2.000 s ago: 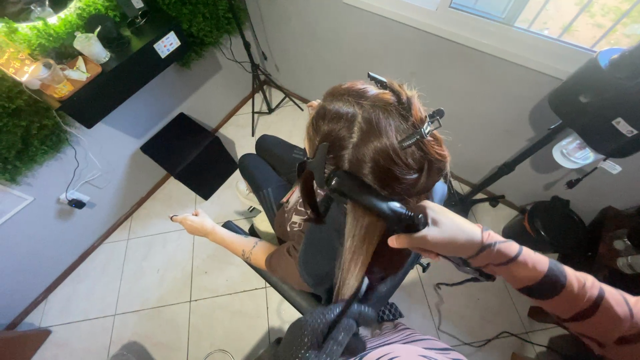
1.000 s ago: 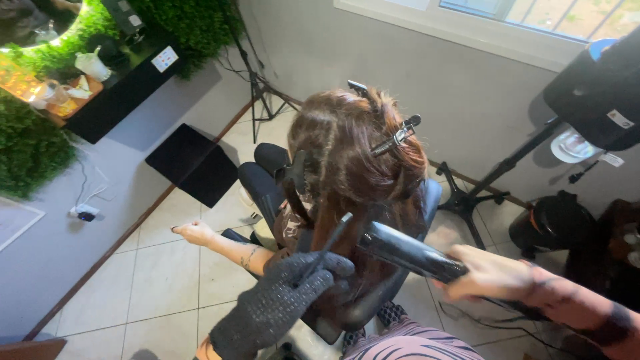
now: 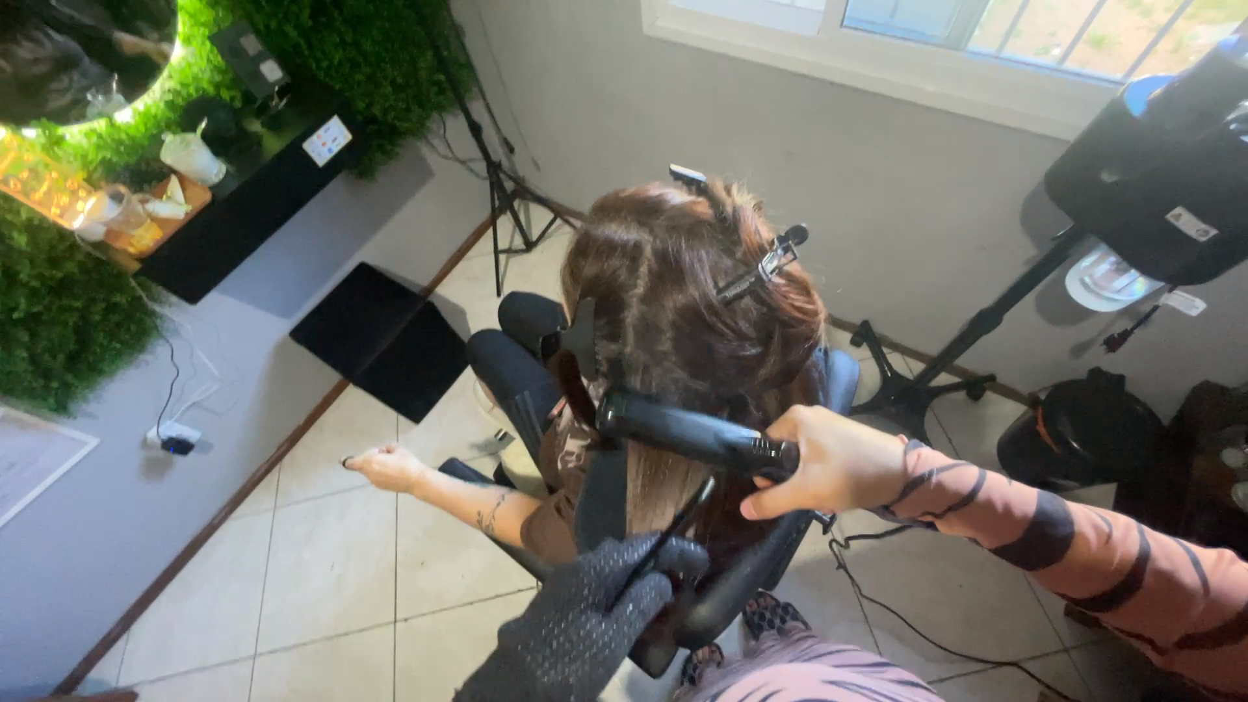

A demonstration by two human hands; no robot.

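My right hand [image 3: 834,463] grips a black hair straightener [image 3: 692,429], whose plates lie across a section of hair at the back of a seated person's head. My left hand [image 3: 590,609], in a dark dotted glove, holds a thin black comb [image 3: 673,526] close beside the straight strands [image 3: 658,487] below the straightener. The person's brown hair [image 3: 673,273] is pinned up on top with a metal-and-black hair clip [image 3: 765,263] and another clip [image 3: 689,177]. A dark clip [image 3: 580,341] sits at the left side of the head. Whether the plates are fully closed is hard to see.
The person sits in a black chair [image 3: 721,609], one forearm [image 3: 458,497] extended left. A black shelf [image 3: 244,210] holds cups below a lit mirror. At right stand a wheeled device [image 3: 1150,185] and a black bin [image 3: 1082,429]. A cord [image 3: 907,609] trails over the tiles.
The straightener has moved from beside the head onto the hair since a second ago. My gloved hand, with the comb, has moved lower; two seconds ago it was at the hair's lower end.
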